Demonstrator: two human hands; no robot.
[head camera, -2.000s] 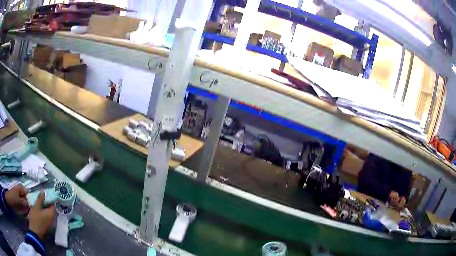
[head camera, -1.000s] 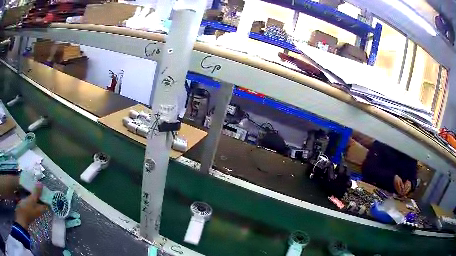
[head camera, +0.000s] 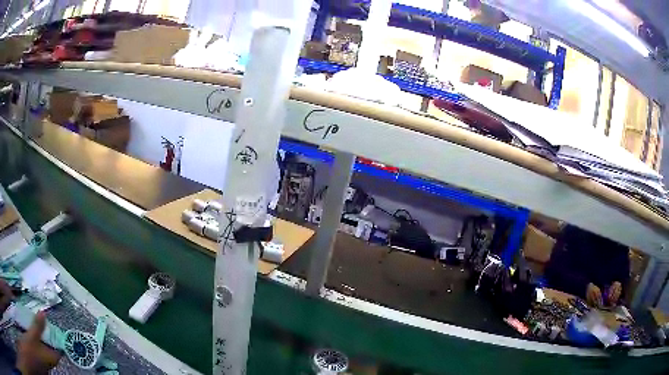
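Observation:
Neither of my hands is in view. Nearest in front of me, the green conveyor belt (head camera: 192, 322) carries spaced handheld fans. One pale fan (head camera: 145, 306) lies left of the white post. Another fan's round grille (head camera: 330, 360) is cut off by the bottom edge. At the lower left, a neighbouring worker's hand (head camera: 37, 350) is beside a mint fan housing with a spoked round head (head camera: 82, 348). Part of that worker's other hand shows at the left edge. What the fingers grip is unclear. More mint parts (head camera: 22, 253) lie on the grey-covered bench.
A white metal post (head camera: 238, 293) stands between me and the far side, under a long shelf beam (head camera: 425, 146). White cylinders (head camera: 202, 223) lie on cardboard across the belt. At the far right, a person's hands (head camera: 605, 293) are over small parts near something blue (head camera: 579, 333).
The view has tilted up, so the belt and bench sit lower. The belt fans have shifted right relative to the post. The neighbour's mint housing sits lower in the picture.

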